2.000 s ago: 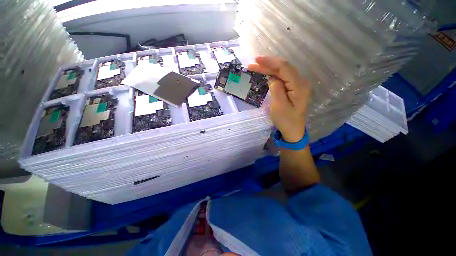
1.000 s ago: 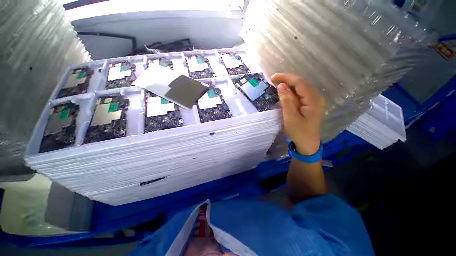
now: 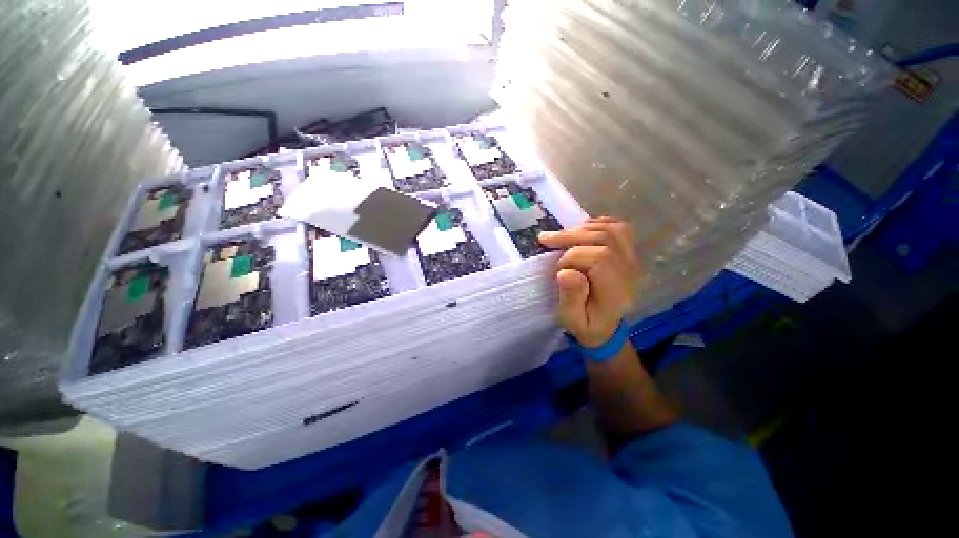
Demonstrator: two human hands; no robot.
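A white board tray (image 3: 218, 354) tops a thick stack of white trays. Its two rows of pockets hold dark boards with silver shields and green patches. My right hand (image 3: 595, 275), with a blue wrist strap, is at the tray's right front corner. Its index fingertip touches the lower edge of the board (image 3: 517, 213) in the front right pocket; the other fingers are curled and hold nothing visible. A grey square plate (image 3: 393, 220) and a white sheet (image 3: 324, 200) lie across boards in the middle. My left hand is not in view.
Tall stacks of translucent ridged trays stand at the left (image 3: 63, 210) and right (image 3: 673, 137). More white trays (image 3: 791, 247) lie farther right. Blue framing runs below the stack. A white bin-like space with dark strips lies behind the tray.
The board that my right hand held tilted over the front right pocket now lies in it. My hand has moved lower, to the tray's edge. The camera view has shifted slightly.
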